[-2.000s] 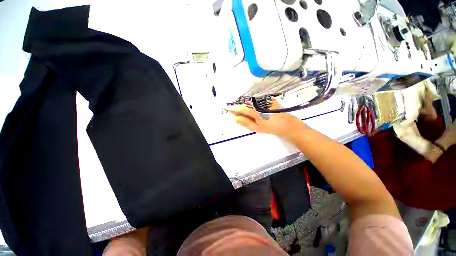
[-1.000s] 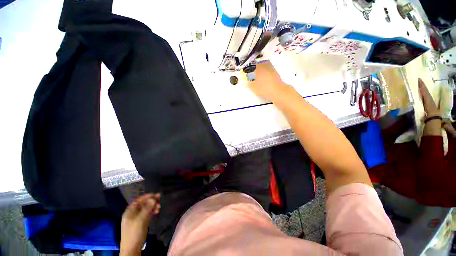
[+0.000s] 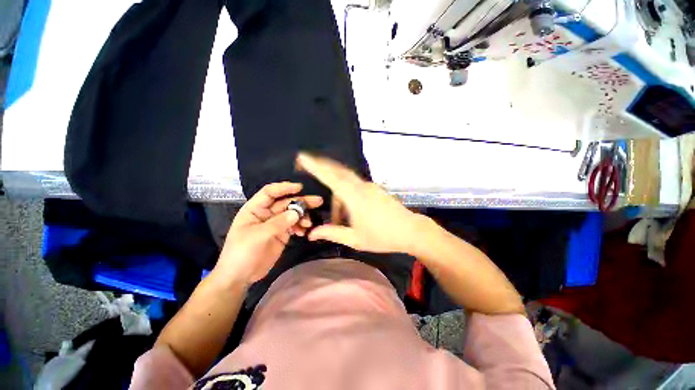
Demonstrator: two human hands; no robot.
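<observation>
My left hand [image 3: 263, 228] is in front of my torso, above my lap, and holds a small silvery round piece, which looks like a bobbin [image 3: 296, 207], in its fingertips. My right hand [image 3: 366, 209] is just to the right of it, slightly blurred, with thumb and fingers apart and nothing visible in it. The black fabric piece [image 3: 293, 99] lies on the table at the left as two long legs, one end at the front edge. The sewing machine [image 3: 526, 46] stands at the upper right, with no fabric under its needle area.
Red-handled scissors [image 3: 604, 185] and a tan pad [image 3: 642, 171] lie at the table's right end. A measuring strip [image 3: 488, 202] runs along the front edge. Blue bins [image 3: 137, 280] show below the table. A person's dark red clothing [image 3: 640, 293] is at the right.
My right hand has come away from the machine to beside my left hand. My left hand has risen from my lap and now shows the silvery piece. The view has shifted.
</observation>
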